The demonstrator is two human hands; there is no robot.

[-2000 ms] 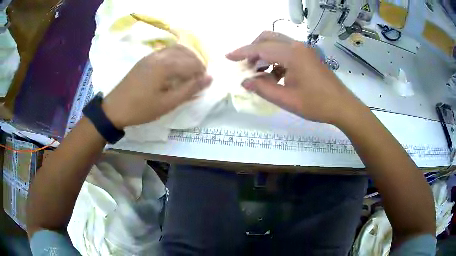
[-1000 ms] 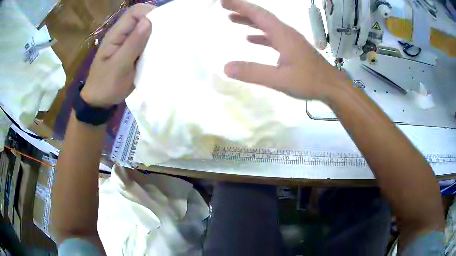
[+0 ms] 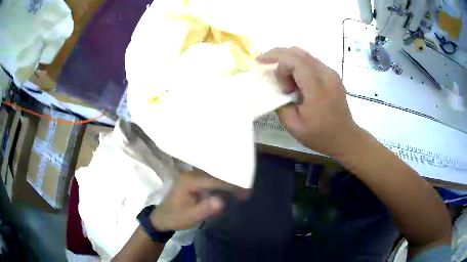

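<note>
A large cream garment piece (image 3: 205, 112), white in glare with yellowish folds, lies over the table and hangs past its front edge. My right hand (image 3: 312, 100) grips a folded edge of it between thumb and fingers, above the printed ruler. My left hand (image 3: 192, 202), with a dark wristband, is blurred and below the table edge, by the garment's lower hanging edge. Part of its fingers lies behind the cloth, and I cannot tell whether it holds anything.
The sewing machine's needle area (image 3: 381, 43) is at upper right. Tweezers (image 3: 421, 69), scissors (image 3: 445, 43) and a white scrap (image 3: 454, 96) lie beside it. More cream cloth (image 3: 112, 192) hangs below the table at left, near a carton (image 3: 54, 156). Another cream piece (image 3: 43, 36) is upper left.
My left hand has moved down from the garment's upper left to below the table edge. My right hand has closed on the cloth. The garment now hangs over the front edge.
</note>
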